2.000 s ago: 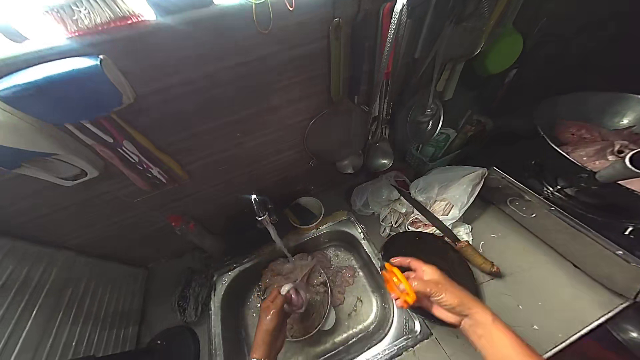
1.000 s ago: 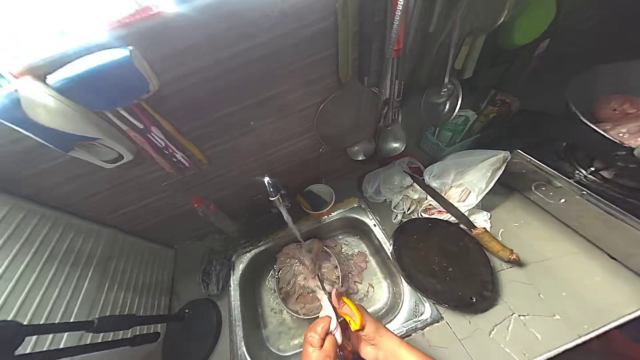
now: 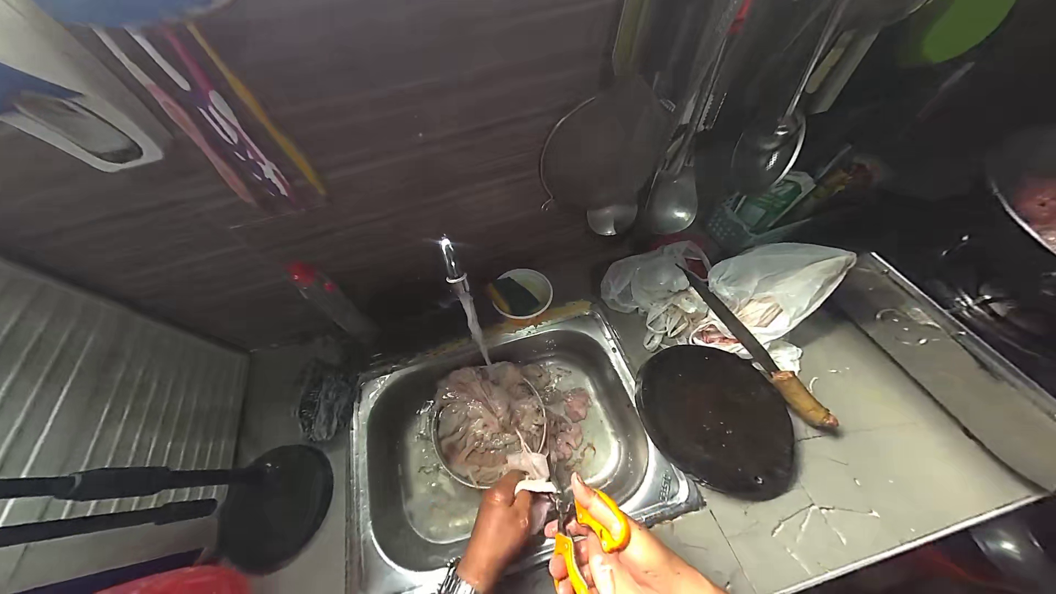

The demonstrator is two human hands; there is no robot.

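Note:
My left hand (image 3: 502,521), with a metal watch at the wrist, grips a pale strip of raw squid or similar meat (image 3: 535,472) at the front of the steel sink (image 3: 381,462). Close on its right, my right hand (image 3: 615,551) holds orange-handled scissors (image 3: 608,521), handles spread and blades at the strip. Behind the hands, a round bowl (image 3: 436,441) heaped with soft, pinkish-grey raw meat (image 3: 487,412) sits in the sink. More pieces (image 3: 569,417) lie beside it. Water from the faucet (image 3: 451,262) runs onto the heap.
Right of the sink lie a round dark board (image 3: 718,421) and a knife with a wooden handle (image 3: 804,400), its blade on plastic bags (image 3: 780,280). A tub with a sponge (image 3: 521,294) stands behind. Ladles (image 3: 672,202) hang on the wall. A black round-based stand (image 3: 276,507) is at left.
Two seconds ago my hands were apart, the left over the bowl and the right beside the sink with the scissors. Now they are together at the sink's front edge.

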